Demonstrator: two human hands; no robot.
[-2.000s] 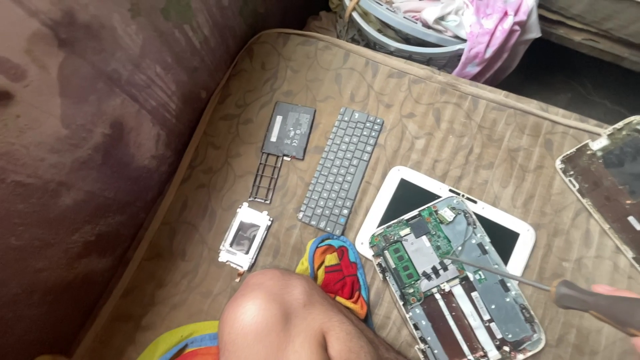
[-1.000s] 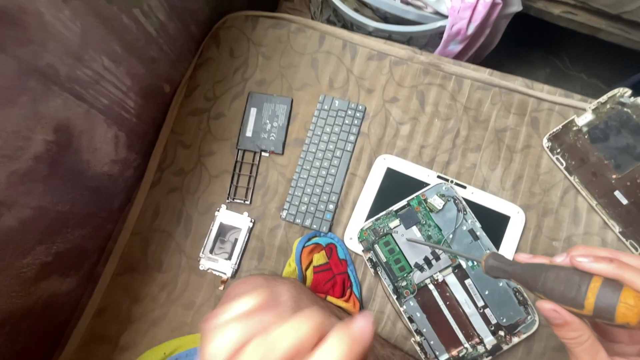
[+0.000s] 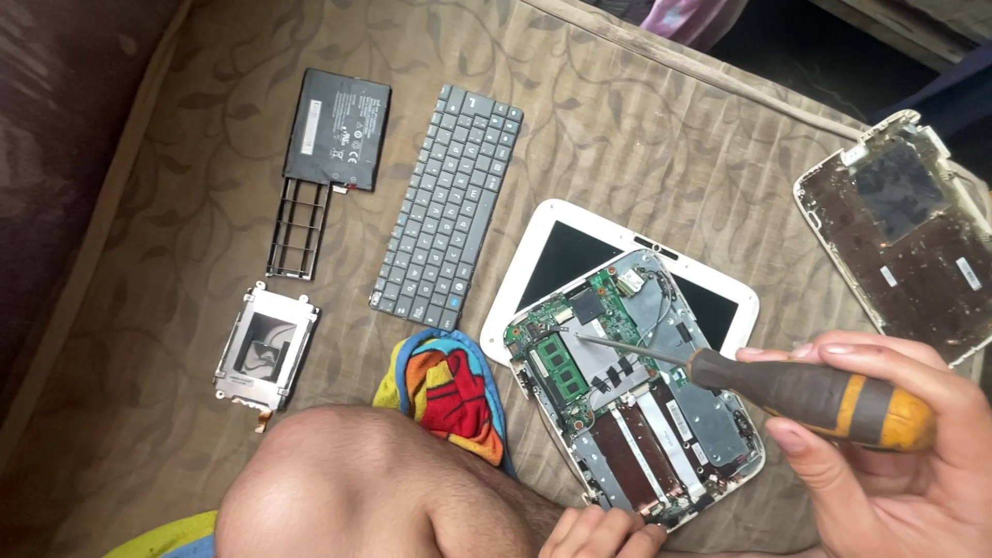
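Observation:
My right hand (image 3: 891, 434) holds a screwdriver (image 3: 806, 395) with a dark grey and orange handle. Its shaft points left over the open laptop base (image 3: 643, 387), and the tip is at the grey plate beside the green memory module (image 3: 563, 367). At the lower edge of that base, my left hand (image 3: 604, 533) rests with curled fingers; whether it grips the edge cannot be told. Beneath the base lies a white-framed screen (image 3: 519, 271). A loose keyboard (image 3: 453, 205), a black battery pack (image 3: 339, 128) and a metal drive caddy (image 3: 266, 345) lie to the left.
A brown casing panel (image 3: 899, 240) lies at the right. A colourful cloth (image 3: 449, 391) sits beside my bent knee (image 3: 333, 488). All rest on a leaf-patterned mattress (image 3: 635, 139) with a piped edge. Pink fabric (image 3: 694, 23) hangs beyond it.
My left hand has moved from over my knee to the lower edge of the laptop base. More of my right hand has come into view around the screwdriver. The view has shifted closer.

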